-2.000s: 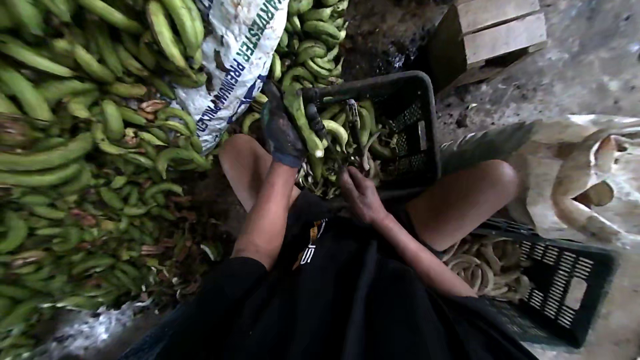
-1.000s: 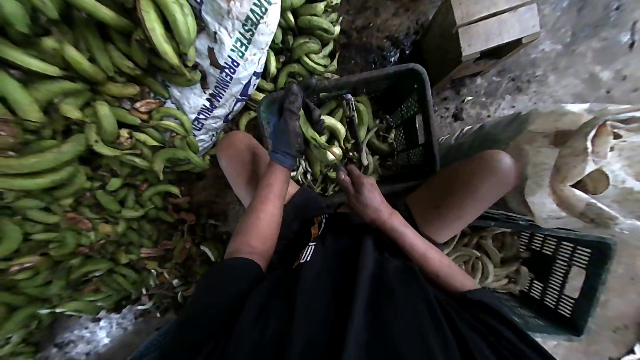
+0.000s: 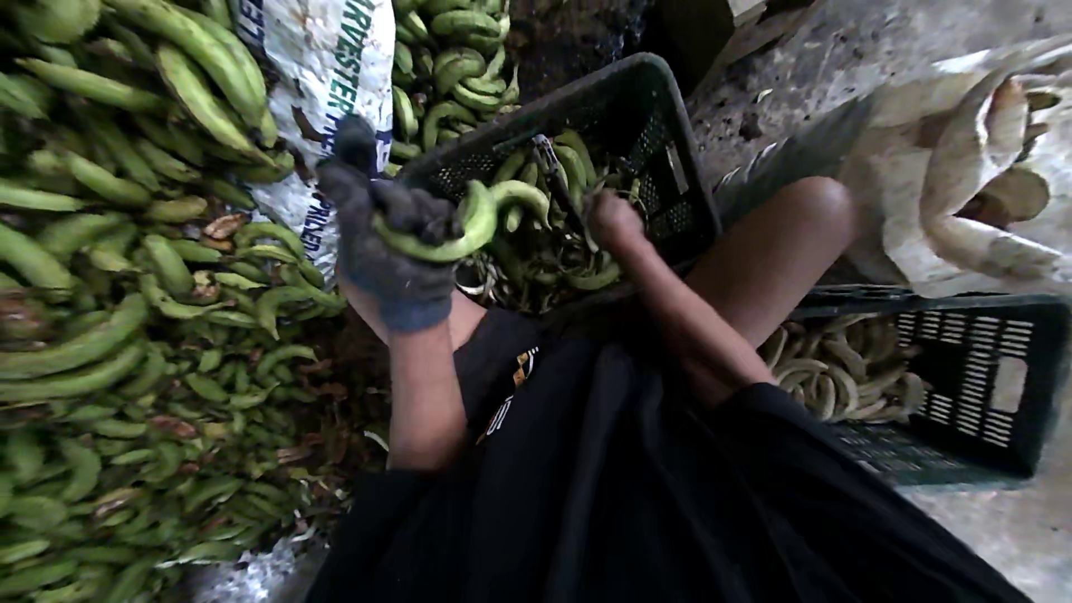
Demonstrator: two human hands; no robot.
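My left hand (image 3: 389, 226), in a dark work glove, is closed around a curved green banana or plantain (image 3: 477, 226) at the left side of a dark plastic crate (image 3: 670, 100). My bare right hand (image 3: 615, 222) is over the crate, closed on a tool with a dark, narrow body and a metal end (image 3: 548, 163); its exact kind cannot be told. Below both hands, green fruit (image 3: 574, 159) and thin strips that look like peel lie in the crate. The tool does not touch the fruit in my left hand.
Large heaps of green fruit (image 3: 92, 360) cover the left side, beside a printed white sack (image 3: 327, 75). More fruit lies beyond the crate. At right stand a pale open sack (image 3: 904, 184) and a second crate (image 3: 1038, 394) holding pale, curved fruit (image 3: 837, 368). A wooden box is partly visible at top.
The fruit in my left hand now lies across the palm, and that hand has moved left, off the crate's middle. My right hand stays over the crate with the tool.
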